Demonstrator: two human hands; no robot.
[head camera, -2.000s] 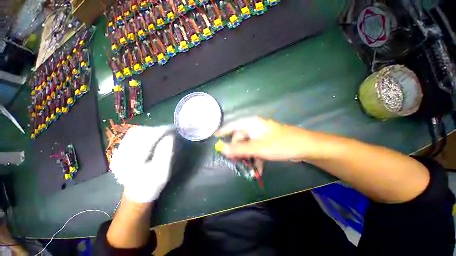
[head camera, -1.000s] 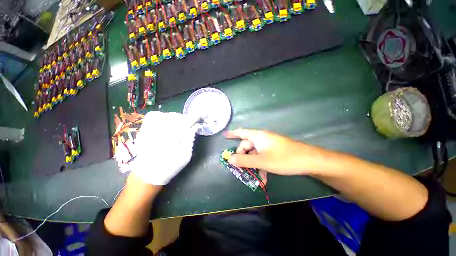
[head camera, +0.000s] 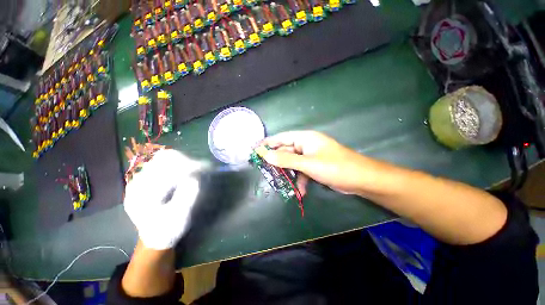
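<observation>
My right hand (head camera: 311, 158), bare, holds a green circuit board (head camera: 276, 177) by its yellow-block end, just right of the paste dish. Red and black wires trail from the board towards the bench's front edge. The round dish (head camera: 236, 136) has a bluish rim and white paste inside. My left hand (head camera: 160, 199), in a white glove, is left of the dish and closed. A thin bluish applicator (head camera: 226, 168), blurred, reaches from its fingers to below the dish. Copper-coloured strips (head camera: 138, 156) lie behind the glove, which partly hides them.
Rows of boards (head camera: 206, 59) lie on a black mat (head camera: 269, 68) at the back, with more on a left mat (head camera: 54, 179). Two boards (head camera: 154, 113) lie behind the strips. A yellow-green cup (head camera: 448, 122) and a fan (head camera: 451, 41) are at the right. A white wire (head camera: 89, 250) curves front left.
My right hand has moved the board up and back, closer to the dish. My left hand has drawn away to the left from the dish. The whole view has shifted slightly.
</observation>
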